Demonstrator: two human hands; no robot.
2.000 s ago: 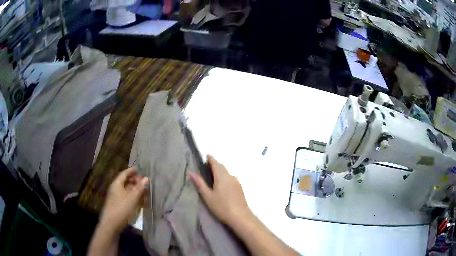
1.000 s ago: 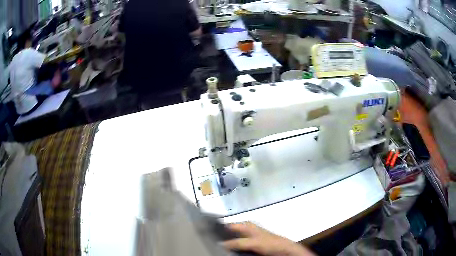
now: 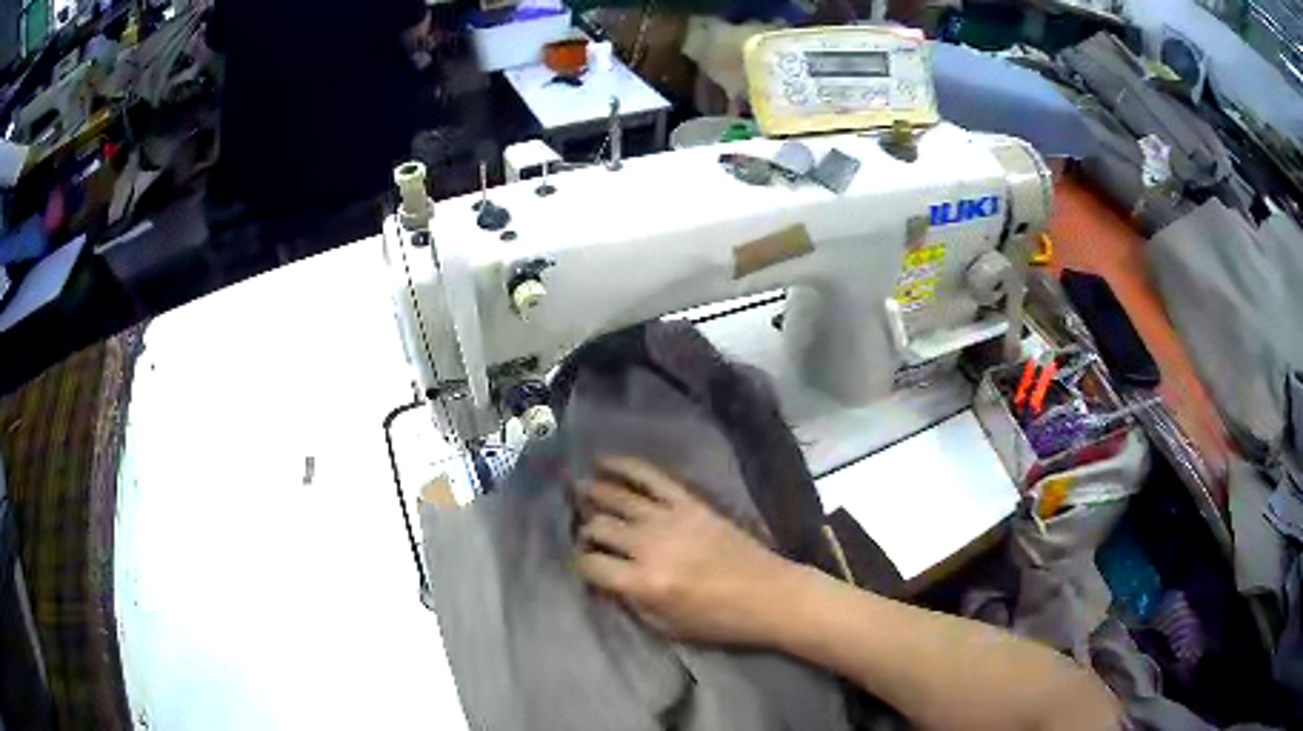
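Note:
A grey-brown garment piece (image 3: 543, 600) lies on the machine bed and hangs toward me, with its darker band (image 3: 757, 443) at the right, under the arm of the white sewing machine (image 3: 657, 229). My right hand (image 3: 672, 557) lies on the cloth with fingers bent, pressing or gripping it right of the needle area. The cloth partly hides the presser foot area (image 3: 493, 460). A small tan square (image 3: 437, 493) shows left of it. My left hand is not in view.
A white table (image 3: 243, 471) extends left to a brown plaid surface (image 3: 57, 486). At right are a small tool tray (image 3: 1050, 414) with orange-handled snips, a dark case (image 3: 1110, 329) and grey-brown garments (image 3: 1236, 314). A person in dark clothes (image 3: 315, 100) is behind the table.
The view has turned right toward the machine. The garment piece has moved from the table in front of the machine onto its bed and under the arm, with my right hand now on top.

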